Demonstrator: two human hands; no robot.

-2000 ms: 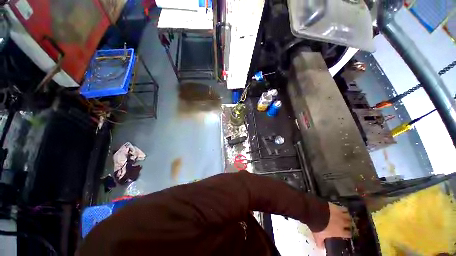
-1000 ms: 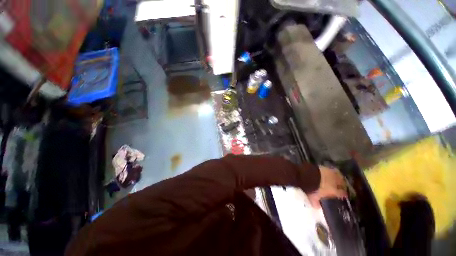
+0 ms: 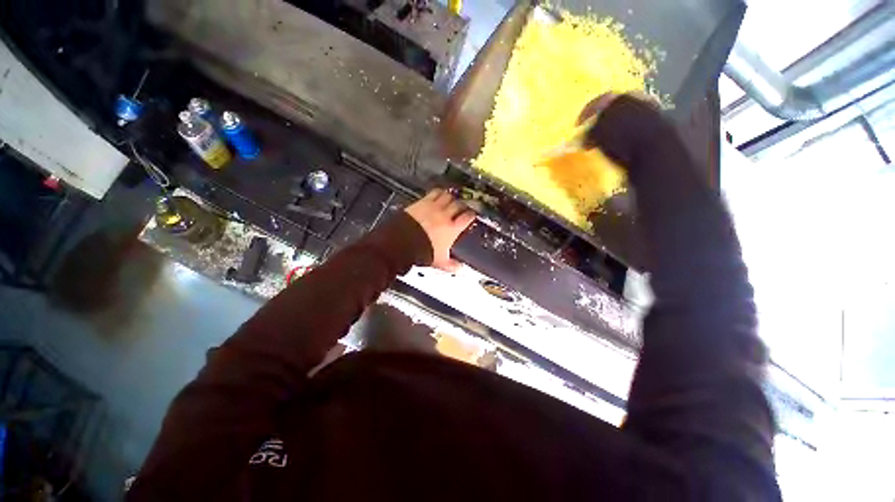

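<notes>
The yellow pellets (image 3: 550, 93) lie as a loose mass in the grey metal hopper (image 3: 693, 74) at the top right. My right hand (image 3: 608, 106) is over the pellets, blurred and partly hidden by its dark sleeve. A pale, blurred streak shows below its fingers; I cannot tell if the hand holds it. My left hand (image 3: 442, 227) rests palm down on the edge of the dark machine ledge beside the hopper, fingers a little apart, with nothing seen in it.
Spray cans (image 3: 208, 142) stand on the dark machine top at the left. A yellowish bottle (image 3: 177, 216) stands on the speckled ledge (image 3: 218, 257). A long grey cover (image 3: 294, 64) runs along the top. Grey-blue floor (image 3: 186, 328) shows at the lower left.
The view has swung right towards the hopper, which now shows near the top centre. My right arm has come into view and reaches over the pellets. My left hand stays on the ledge.
</notes>
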